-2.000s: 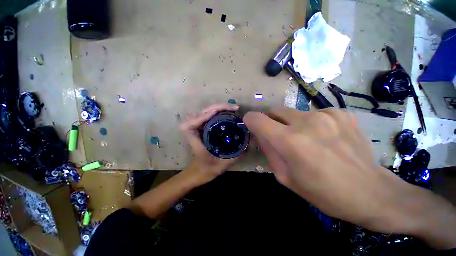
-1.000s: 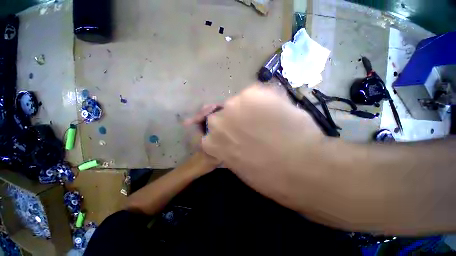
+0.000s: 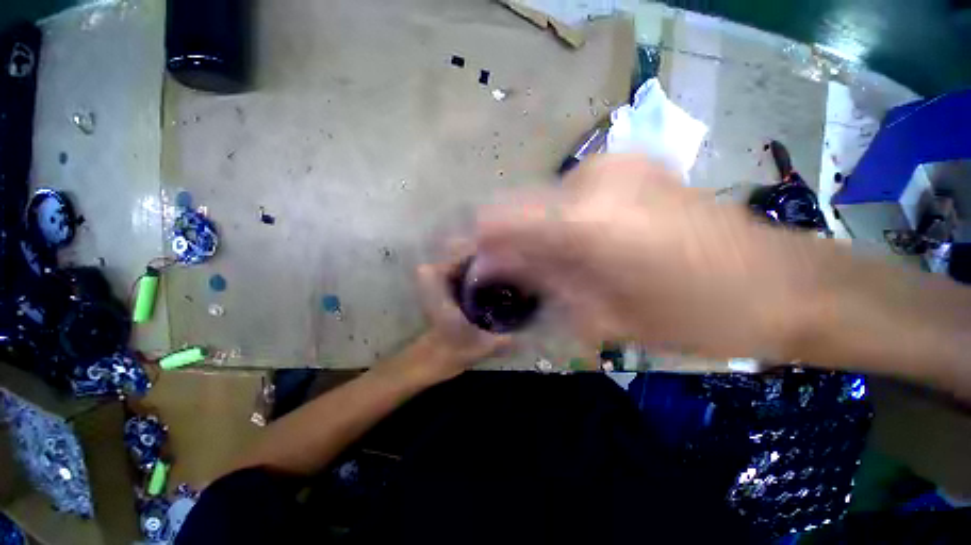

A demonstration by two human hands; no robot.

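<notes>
A black cylindrical housing (image 3: 498,302) is upright near the bench's front edge, its round top facing up. My left hand (image 3: 445,309) is wrapped around its left and lower side. My right hand (image 3: 628,256) is strongly blurred, over the upper right of the housing, and hides part of it. Whether my right fingers hold anything cannot be seen.
A large black cylinder (image 3: 209,43) stands at the back left. A white cloth (image 3: 658,128) lies beyond my right hand, partly covering a tool. Circuit boards (image 3: 193,236) and green cells (image 3: 147,296) lie left. A blue-sided box (image 3: 905,154) is far right. A black pocketed tray is lower right.
My right hand and forearm have moved to the right and uncovered the round top of the housing. My left hand still holds the housing. The pocketed tray at the lower right now shows.
</notes>
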